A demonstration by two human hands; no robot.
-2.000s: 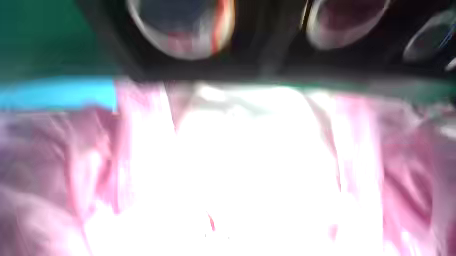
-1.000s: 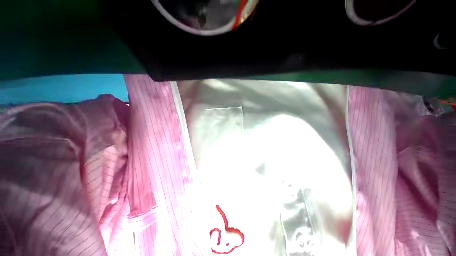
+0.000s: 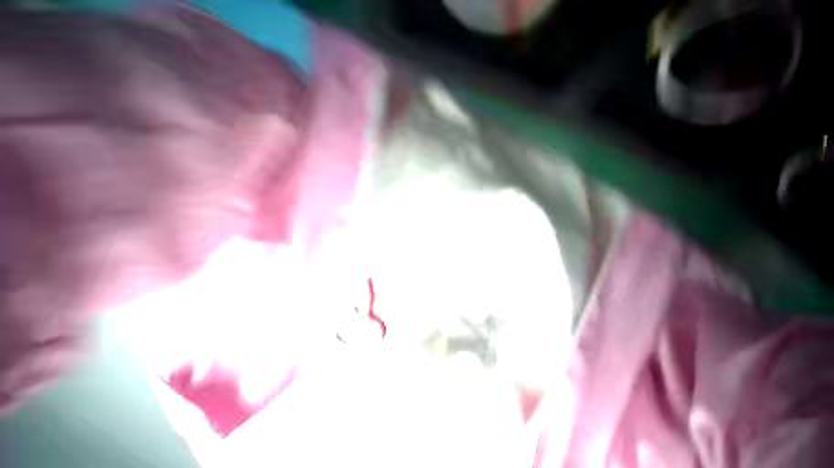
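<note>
Neither of my hands shows in the head view. Nearest in front is a black tray (image 3: 604,87) at the top right, cut off by the edge. In it a round silver-rimmed unit with a dark inside (image 3: 728,69) sits in the tray. Part of a paler round unit with a reddish streak (image 3: 501,11) shows at the top edge, and another rim is at the right edge. The picture is blurred and partly overexposed.
A green mat edge (image 3: 631,174) runs slantwise below the tray. My pink smock (image 3: 343,137) and a pale shirt with a red mark fill the middle. Pink sleeves are at left and right. A blue strip (image 3: 265,32) is at the upper left.
The view has tilted, so the tray and mat edge now slope down to the right. The tray shows further right, and the left pink sleeve fills more of the upper left.
</note>
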